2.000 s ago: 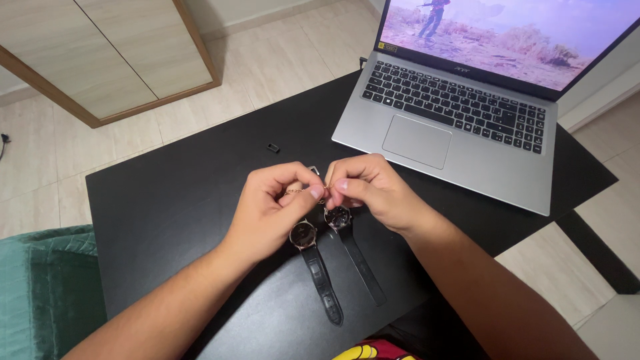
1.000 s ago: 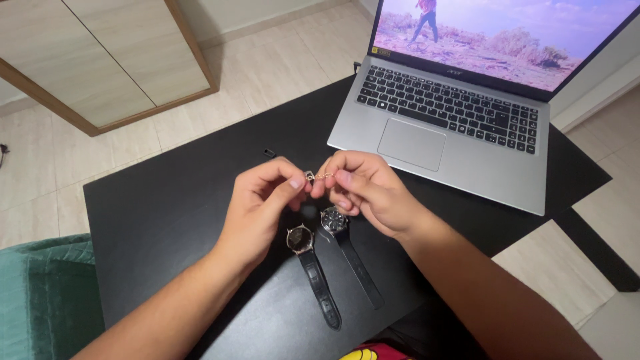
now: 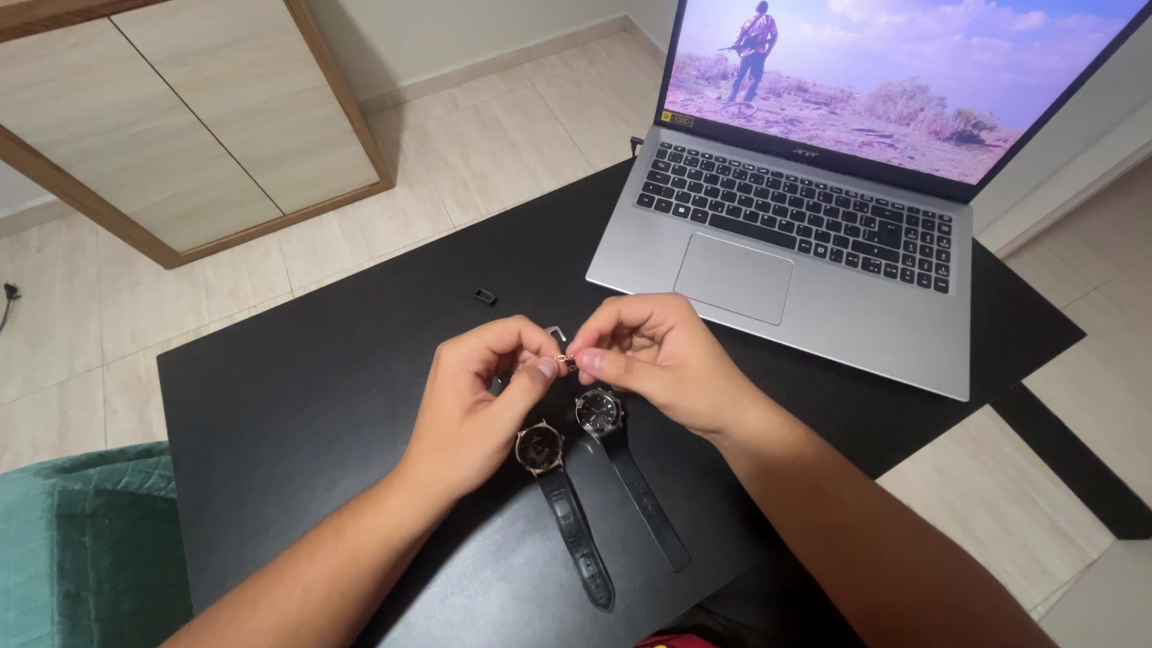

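Between the fingertips of both hands is a small metal piece (image 3: 563,359), too small to name for certain. My left hand (image 3: 486,387) pinches its left side with thumb and forefinger, and my right hand (image 3: 648,355) pinches its right side. A metal buckle (image 3: 557,333) shows just behind the fingertips. Below the hands lie two wristwatches on the black table: one with a thin case and dark dial (image 3: 540,446) on a black leather strap (image 3: 576,540), the other with a bezelled dark dial (image 3: 599,411) on a plain black strap (image 3: 646,504). Their upper straps are largely hidden by my hands.
An open silver Acer laptop (image 3: 882,315) stands at the right rear of the black table (image 3: 270,405). A small black strap loop (image 3: 486,296) lies beyond my left hand. A wooden cabinet (image 3: 207,108) is at the upper left, and green quilted fabric (image 3: 90,531) at the lower left.
Both hands stay close together above the watches, with fingers shifting slightly around the small metal piece. The buckle-like piece seen at the fingertips one second ago now shows behind them.
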